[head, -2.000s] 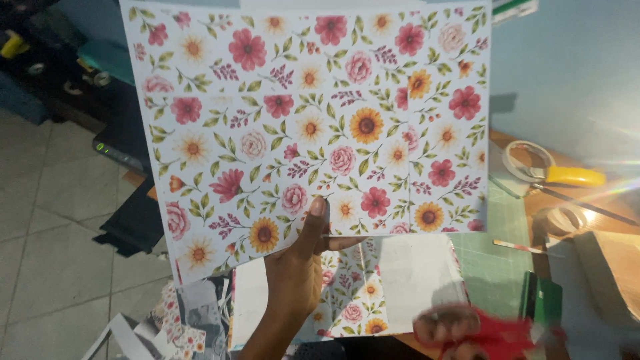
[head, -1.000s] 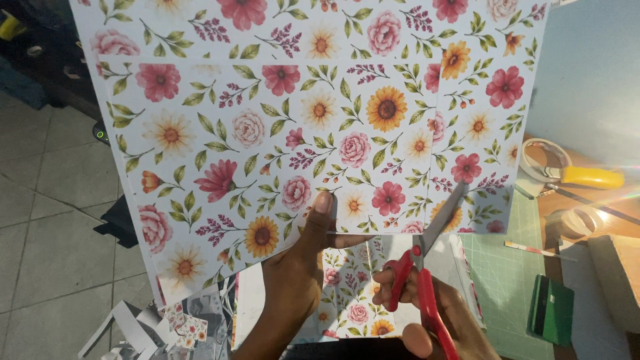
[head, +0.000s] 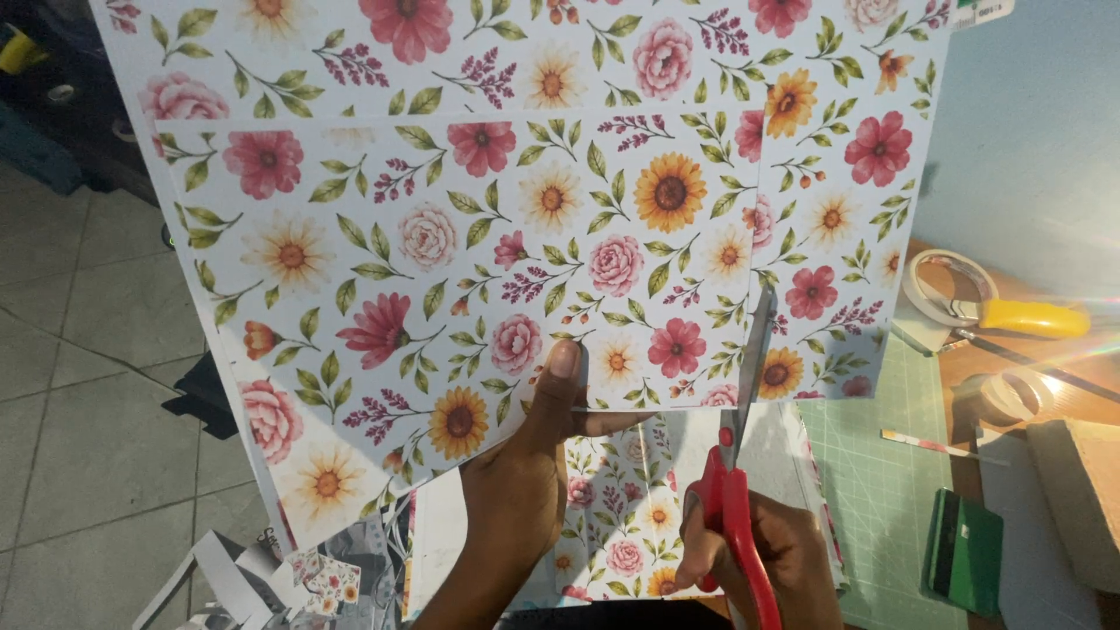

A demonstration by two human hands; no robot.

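My left hand (head: 534,429) pinches the lower edge of the floral-printed paper (head: 831,219), thumb on its front. A smaller floral sheet (head: 420,254) lies against the larger one, its right edge near the scissors. My right hand (head: 752,542) holds red-handled scissors (head: 731,490) with the blades pointing up at the paper's lower edge, along the smaller sheet's right edge. Whether the blades have cut in cannot be told. Below the hands lies a white panel piece with a floral strip (head: 626,525) down its middle, partly hidden.
A green cutting mat (head: 884,490) lies on the wooden table at right. Around it are a yellow-handled tool (head: 1032,318), tape rolls (head: 1015,395), a green card (head: 962,551) and a cardboard-coloured block (head: 1081,499). Paper scraps (head: 236,577) lie at lower left, above a tiled floor (head: 96,437).
The scissors in my right hand have come up from low beside the floral panel to the paper's lower edge. The paper now looks larger and nearer. My left hand still holds it.
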